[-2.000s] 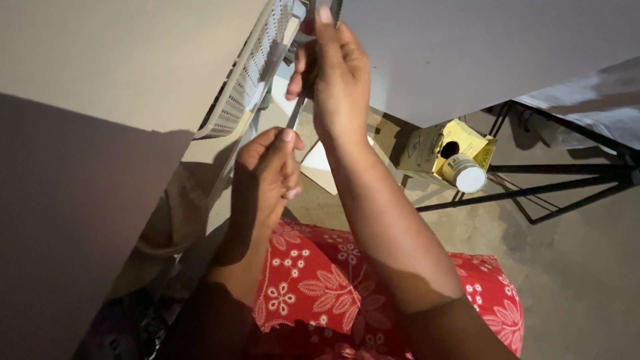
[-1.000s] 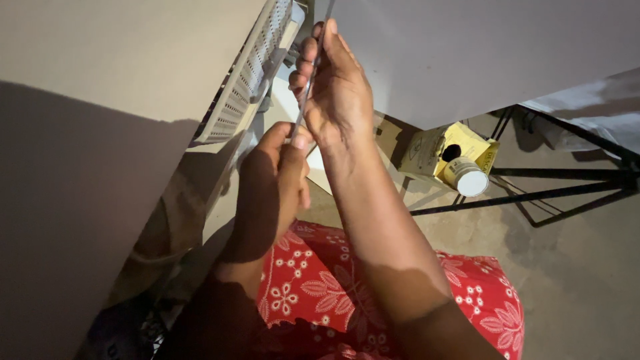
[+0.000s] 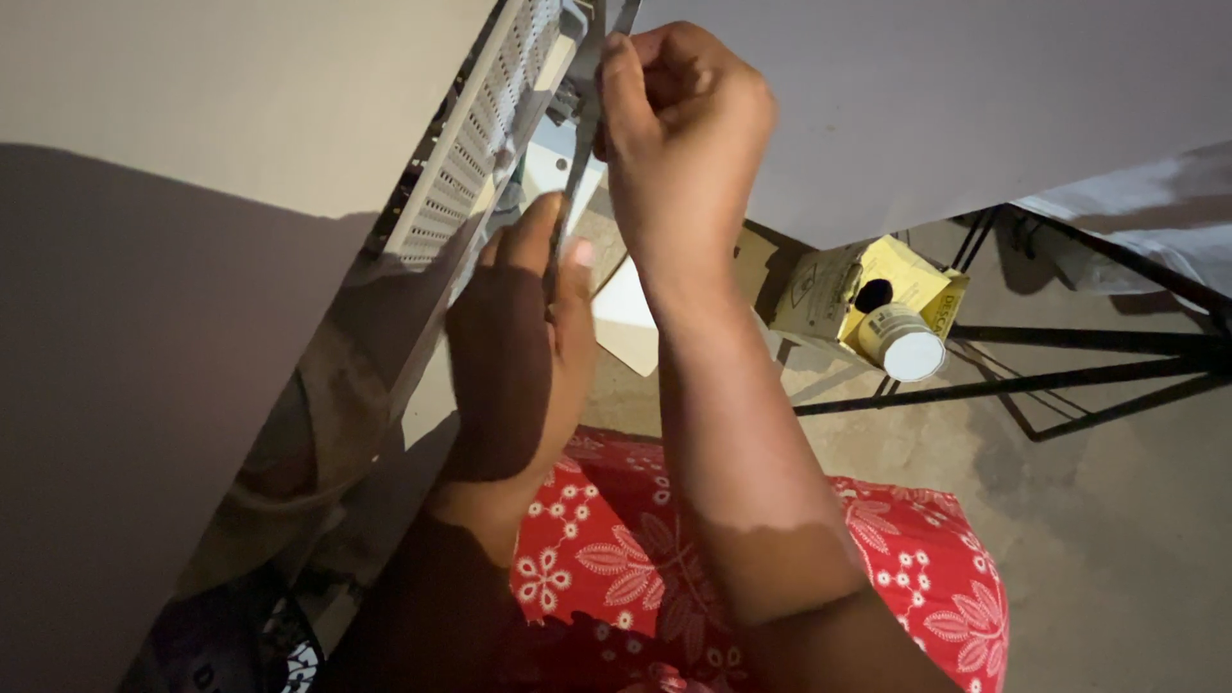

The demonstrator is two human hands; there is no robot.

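A thin grey flexible strip (image 3: pixel 585 125) runs down from the top edge of the view between my hands. My left hand (image 3: pixel 515 337) pinches its lower end between thumb and fingers. Higher up, my right hand (image 3: pixel 679 125) grips the strip with thumb and curled fingers, its back turned toward the camera. What the strip is made of cannot be told, and its upper end runs out of view. Red cloth with white flowers (image 3: pixel 616 549) lies below my forearms.
A perforated light plastic basket (image 3: pixel 462 164) stands left of the hands. Pale panels or tabletops flank both sides. At right, a yellow cardboard box (image 3: pixel 818 289) holds a white-ended cylinder (image 3: pixel 910 351), beside a black metal frame (image 3: pixel 1078 342). Below the hands lies a white flat piece (image 3: pixel 626 308).
My right hand has turned from a partly open palm to a closed grip with its back showing. My left hand remains at the strip's lower part.
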